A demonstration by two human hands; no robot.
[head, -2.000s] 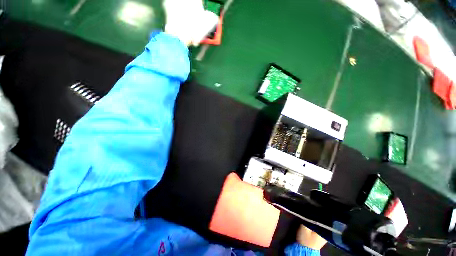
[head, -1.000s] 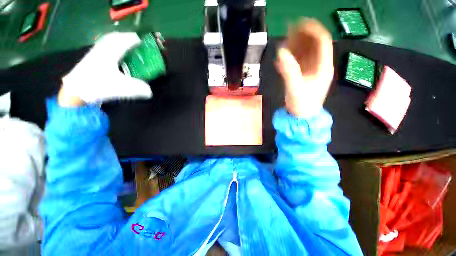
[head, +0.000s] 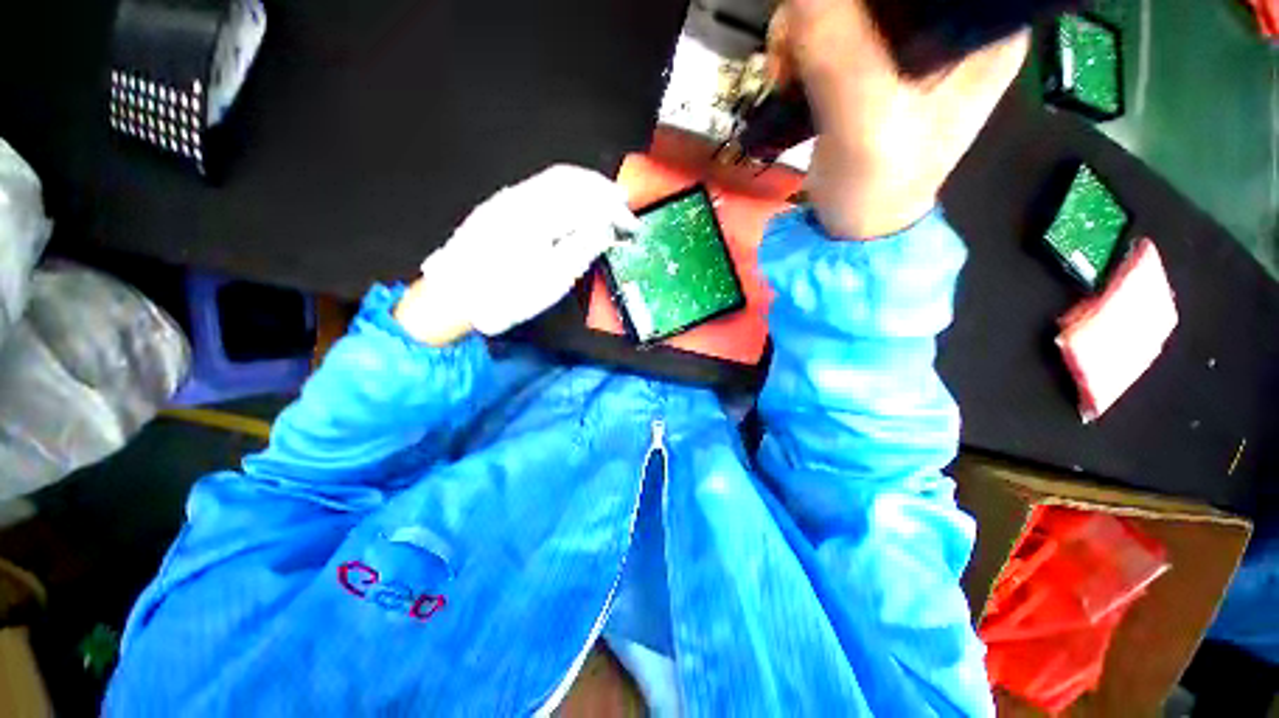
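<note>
A green circuit board in a black housing [head: 678, 269] lies tilted on the orange-red foam pad [head: 748, 232] in front of me. My left hand [head: 526, 246], in a white glove, holds the housing by its left edge. My bare right hand [head: 898, 119] is at the top, gripping the large black electric screwdriver [head: 947, 28], which is blurred and partly cut off by the picture's edge. The screwdriver's dark front end is near the screw feeder [head: 701, 87], which is mostly hidden behind my right hand and the tool.
Two more boards in black housings lie at right, one on the black mat [head: 1087, 225], one on the green belt [head: 1086, 65]. A foam stack [head: 1118, 331] lies beside them. A cardboard box [head: 1192, 596] with red contents stands below right. A curled black dotted sheet [head: 161, 112] lies left.
My left hand has brought the circuit board from the left onto the foam pad. My right hand, empty before, has moved up and taken hold of the screwdriver. The view has shifted.
</note>
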